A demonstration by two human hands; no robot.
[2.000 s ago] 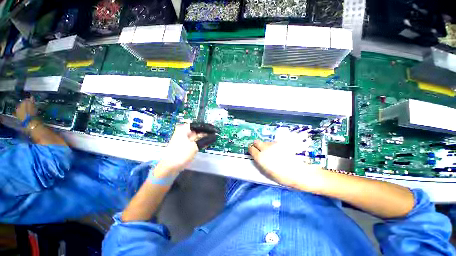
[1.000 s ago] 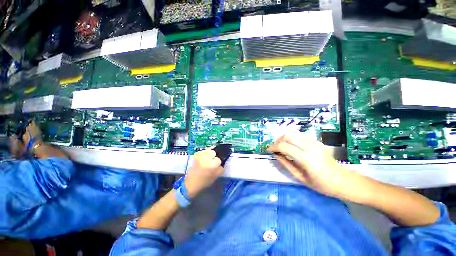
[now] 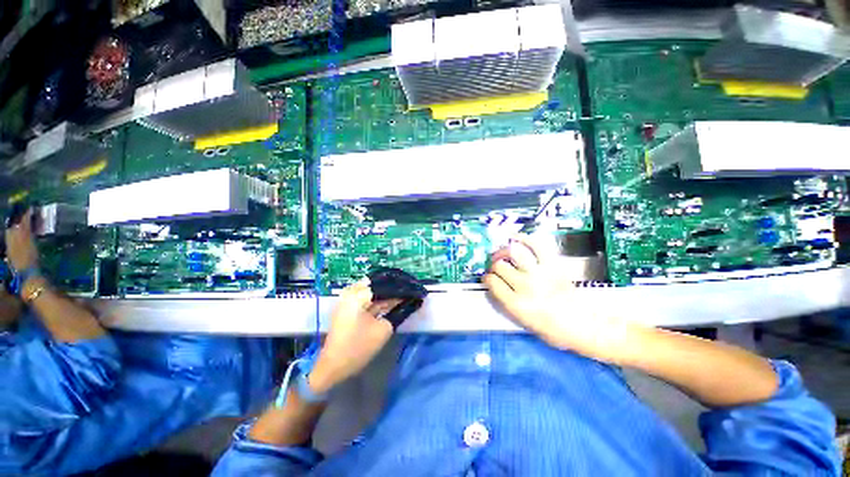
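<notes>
The green circuit board [image 3: 410,244] in front of me carries a long white heatsink bar [image 3: 452,170] and a tall finned heatsink [image 3: 480,61] above a yellow strip [image 3: 494,105]. My left hand [image 3: 359,328] is at the board's near edge; black covering on its fingers hides the fingertips, and I cannot tell whether it holds anything. My right hand [image 3: 550,293] is over the board's near right part, thumb and fingers bent close together. Glare washes it out, and no held part can be made out.
More boards with heatsinks lie left [image 3: 158,252] and right [image 3: 718,224]. A pale metal rail [image 3: 224,315] runs along the near side. Dark bins of small parts [image 3: 280,23] stand behind. A blue cord [image 3: 326,121] hangs across the view. Another person's arm [image 3: 61,307] is at left.
The boards and bins sit further left in view. My black-covered left fingers look more spread than a second ago. My right hand stays over the near edge, fingertips slightly further left.
</notes>
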